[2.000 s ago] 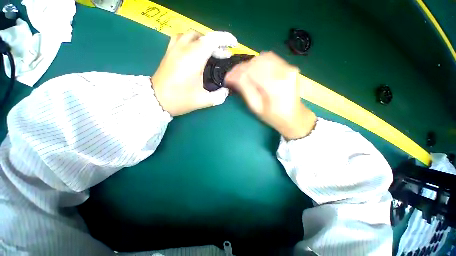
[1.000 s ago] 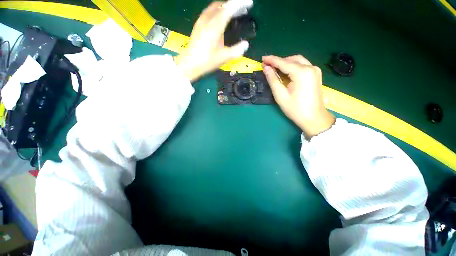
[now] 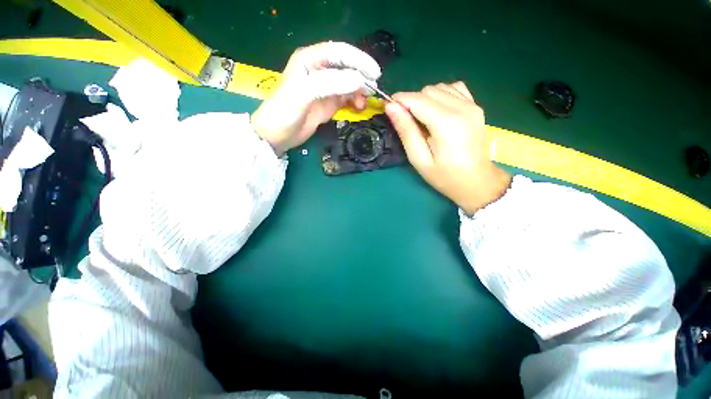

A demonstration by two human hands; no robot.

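The black block (image 3: 362,148) with a round ring seat lies on the green bench by the yellow strip. My right hand (image 3: 448,140) is bare and grips a thin metallic tool (image 3: 379,92) just above the block's right end, hiding that end. My left hand (image 3: 316,97), with white fingertip covers, is above and behind the block. Its fingers are bent together at the tool's far tip; whether they pinch it or a small part cannot be told. A round black part (image 3: 382,45) lies on the belt just beyond my left fingertips.
More round black parts lie on the belt at the right (image 3: 555,98) and far right (image 3: 698,161). The yellow edge strip (image 3: 577,167) crosses behind the block. A black box with cables (image 3: 58,187) and white wipes (image 3: 148,90) are at the left. A dark object (image 3: 695,335) is at the right edge.
My left hand has come back from the dark part on the belt to the tool's tip. My right hand has stayed near the block's right end. Earlier both hands were over the block.
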